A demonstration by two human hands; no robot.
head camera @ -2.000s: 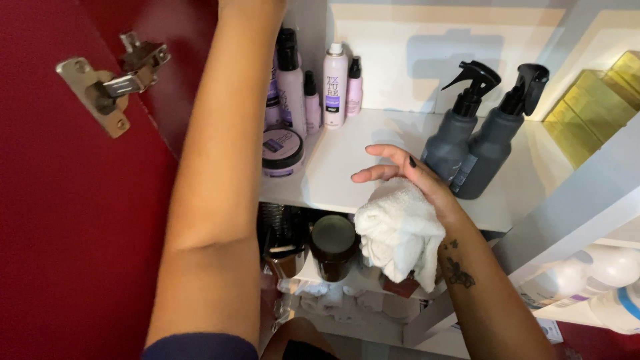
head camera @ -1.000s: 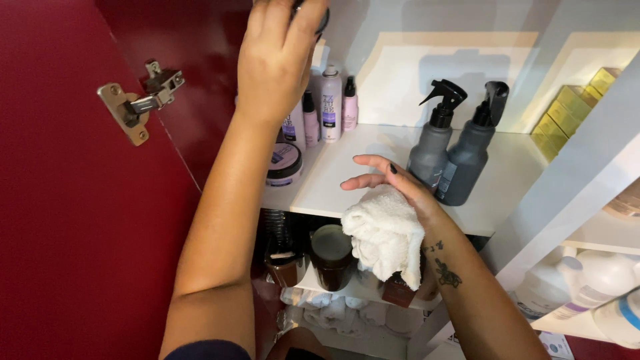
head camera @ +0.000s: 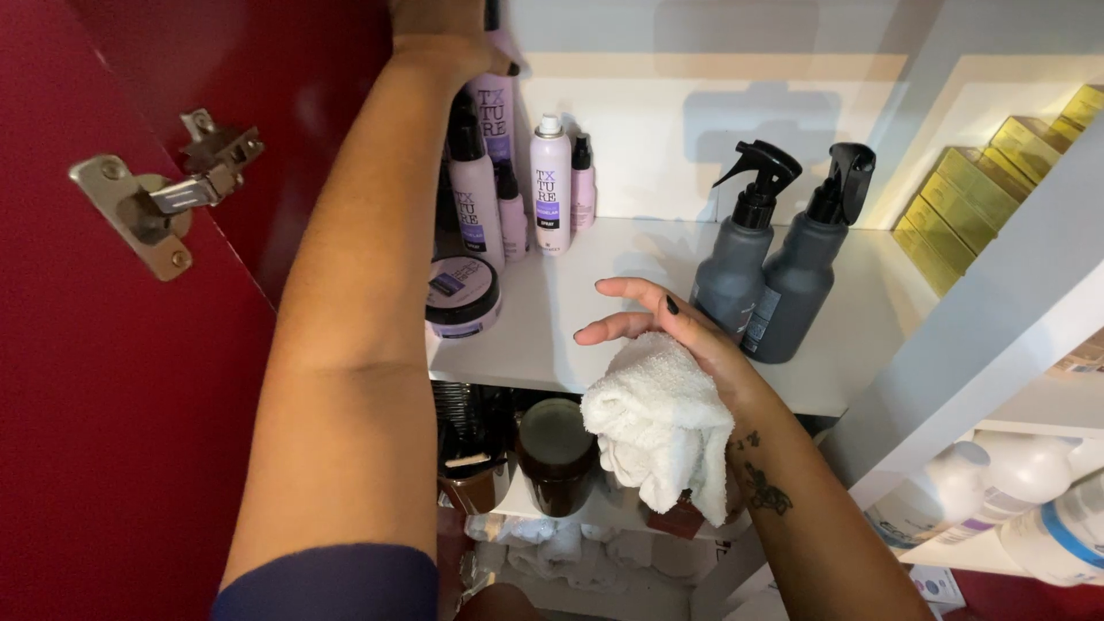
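My right hand [head camera: 664, 315] holds a bunched white terry towel [head camera: 660, 423] over the front edge of the white shelf, thumb and fingertips apart. Two dark gray trigger spray bottles [head camera: 798, 276] stand just behind it. My left hand [head camera: 448, 39] reaches up to the back left corner, at the top of a tall lilac bottle [head camera: 496, 108]; its fingers are partly cut off and their hold is unclear. Below it stand a lilac pump bottle [head camera: 474, 194], a lilac spray can [head camera: 550, 185], a small lilac bottle [head camera: 583, 185] and a round black-lidded jar [head camera: 463, 293].
A red cabinet door [head camera: 112, 388] with a metal hinge [head camera: 164, 203] lies left. Yellow boxes [head camera: 966, 198] stand back right, beyond a white upright panel [head camera: 975, 345]. Lower down are a dark jar [head camera: 556, 457], black combs or brushes [head camera: 457, 414] and rolled white towels [head camera: 561, 552].
One second ago my left hand was higher up in front of the bottles with a dark object in it; now it is at the back left corner. My right hand keeps the towel.
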